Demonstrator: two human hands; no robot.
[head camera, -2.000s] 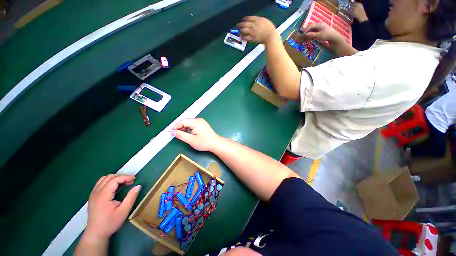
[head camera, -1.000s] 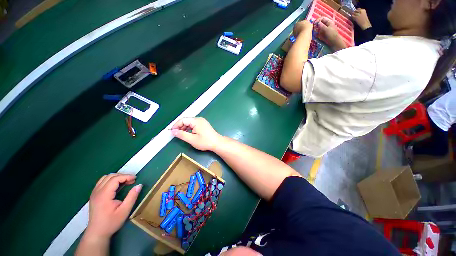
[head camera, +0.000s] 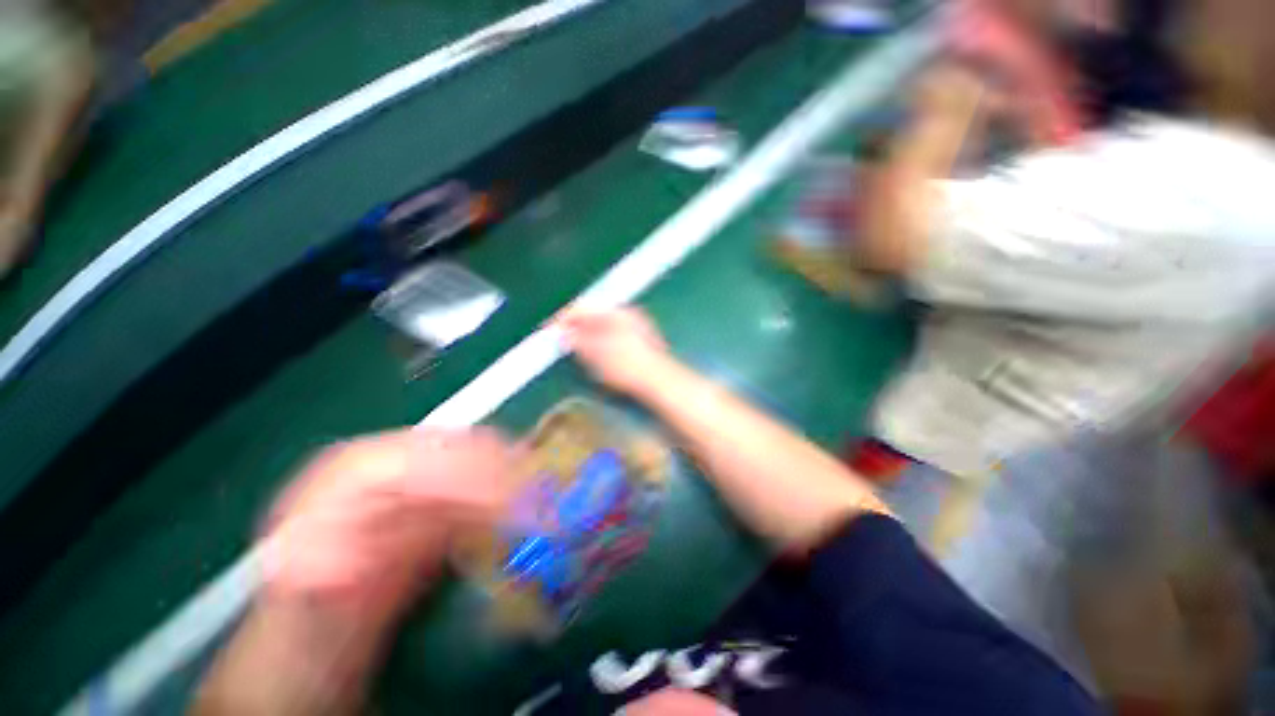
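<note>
The whole view is blurred. The cardboard parts box (head camera: 524, 609) stands on the green bench with blue battery cells (head camera: 571, 515) and reddish leads in it. My left hand (head camera: 385, 504) is heavily smeared and overlaps the box's left side; I cannot tell whether it holds anything. My right hand (head camera: 613, 344) is at the pale rail beyond the box, fingertips near its edge; whether they pinch something cannot be seen.
A white frame (head camera: 445, 304) and a dark-looking frame (head camera: 431, 217) with blue cells lie on the green belt beyond the rail (head camera: 503, 381). Another frame (head camera: 692, 141) lies farther off. A person in a pale shirt (head camera: 1091, 266) works at right, beside another box (head camera: 825, 245).
My left hand has moved right and up, over the box's left side. The view has shifted and blurred, so the frames, box and right hand appear farther right. The neighbour remains at right.
</note>
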